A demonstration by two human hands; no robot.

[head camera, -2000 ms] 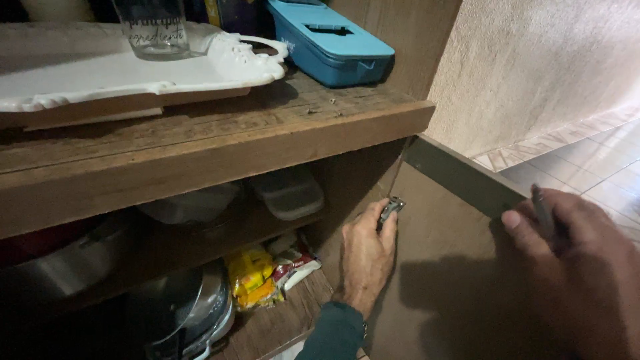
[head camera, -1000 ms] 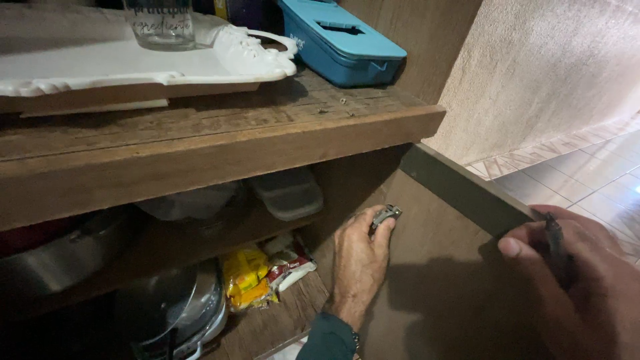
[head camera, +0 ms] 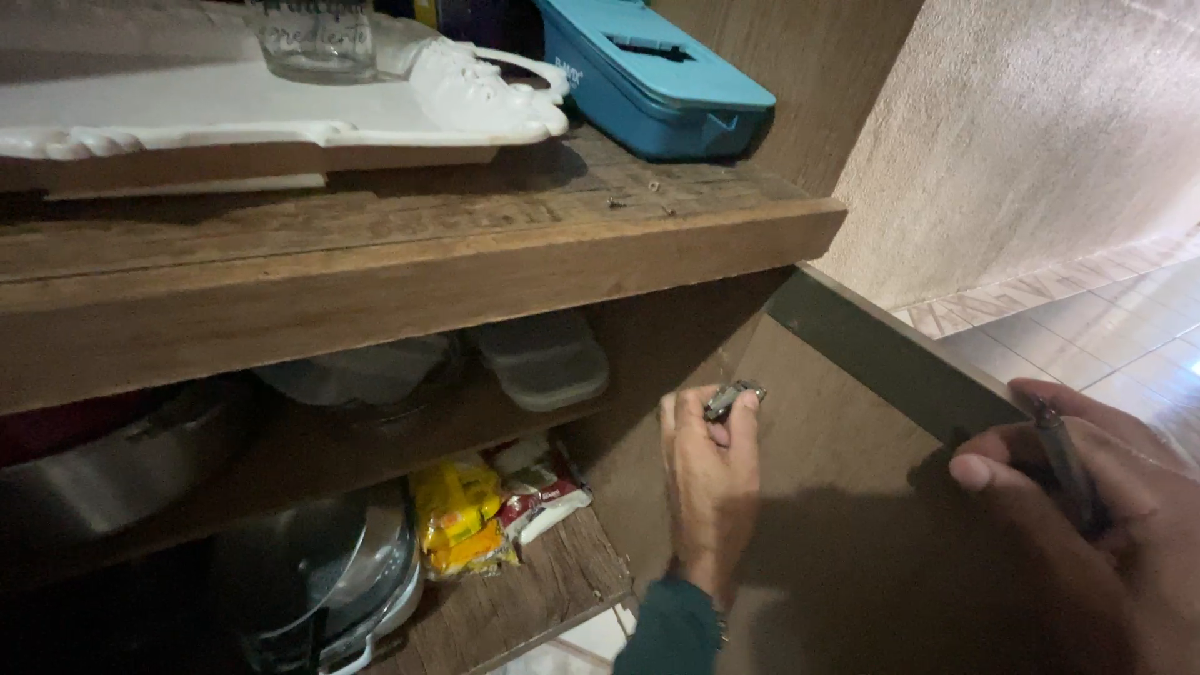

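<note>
My left hand (head camera: 712, 478) pinches a small metal cabinet hinge (head camera: 734, 400) between thumb and fingers, in front of the inner face of the wooden cabinet door (head camera: 844, 450), close to the cabinet's side panel. At the right, my right hand (head camera: 1097, 487) rests by the door's upper edge and holds a slim dark pen-like tool (head camera: 1069, 469), its narrow tip pointing up; its exact kind cannot be told. A few small screws or metal bits (head camera: 614, 202) lie on the wooden shelf (head camera: 422, 253) above.
The shelf holds a white ornate tray (head camera: 187, 112) with a glass (head camera: 319, 42) and a blue plastic box (head camera: 675, 94). Below are a metal pot (head camera: 122, 487), a plastic container (head camera: 544, 361), a glass-lidded pan (head camera: 319, 572) and yellow food packets (head camera: 459, 506). A rough wall (head camera: 1012, 141) stands at right.
The hinge in my left hand has turned and been shifted between the fingers. My right hand keeps hold of the dark tool, whose tilt has changed.
</note>
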